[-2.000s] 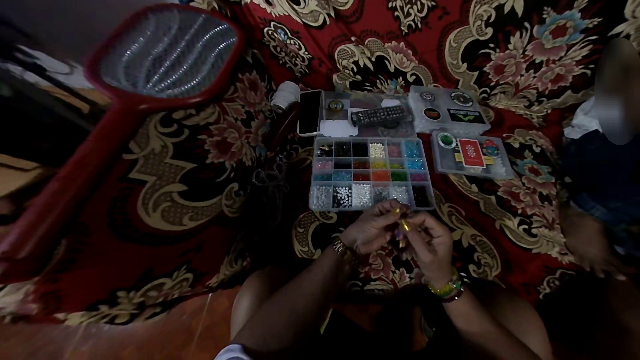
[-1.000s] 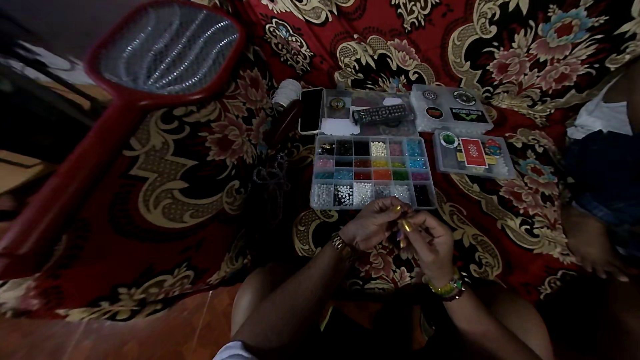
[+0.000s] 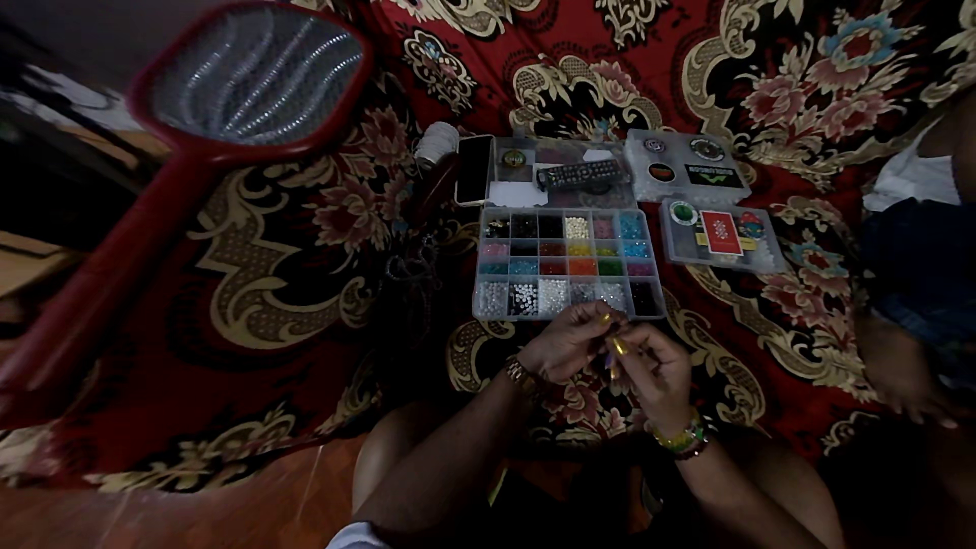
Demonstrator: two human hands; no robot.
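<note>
My left hand [image 3: 573, 343], with a metal watch or bracelet at its wrist, is pinched at the fingertips beside my right hand [image 3: 656, 370]. Beaded bracelets [image 3: 682, 438] circle my right wrist. The two hands nearly meet just below the front edge of a clear compartment box [image 3: 479, 263] of coloured beads. Gold nails show on both. Whatever lies between the fingertips is too small and dark to make out. The bead box's lid [image 3: 602, 200] lies open behind it, with a black remote control [image 3: 579, 175] on top.
A phone [image 3: 474, 169] and a spool of white cord [image 3: 437, 145] lie left of the lid. Two closed plastic cases [image 3: 679, 183] [image 3: 724, 259] with stickers are at the right. A red electric fly swatter [image 3: 175, 171] looms at left. Another person's hand [image 3: 907, 381] rests on the patterned cloth [image 3: 290, 320] at right.
</note>
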